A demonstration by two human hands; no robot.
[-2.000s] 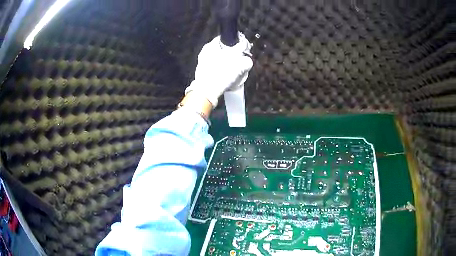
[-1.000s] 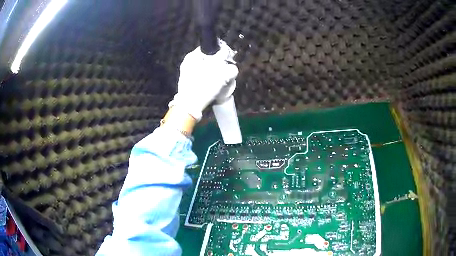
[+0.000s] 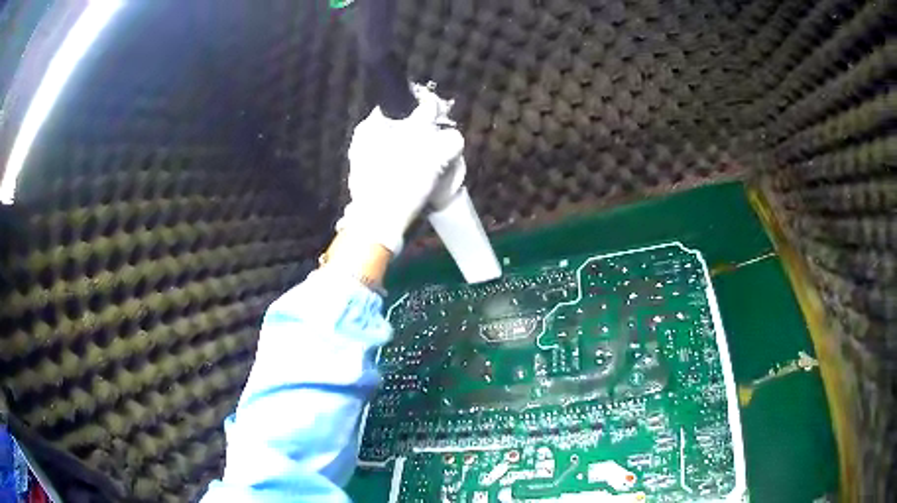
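My left hand (image 3: 403, 167), in a white glove, is closed around a black hose or handle (image 3: 382, 54) and a white tapered nozzle (image 3: 464, 236). The nozzle slants down and right from my fist, with its tip at the board's far edge, left of the middle. Whether the tip touches the board cannot be told. The large green circuit board (image 3: 610, 363) lies solder side up, with a pale outline and shiny solder dots. Its near part is cut off by the picture's bottom edge, and my blue sleeve overlaps its left side. My right hand is not in view.
A green mat (image 3: 777, 334) with worn seams and a yellow taped right edge (image 3: 821, 363) lies under the board. Dark egg-crate foam walls (image 3: 128, 295) curve around the left, back and right. A bright tube lamp (image 3: 59, 88) is at the upper left.
The nozzle has come down from beyond the board to its far edge, then shifted right along it and tilted more. The view has turned slightly, so the board appears rotated and shifted left.
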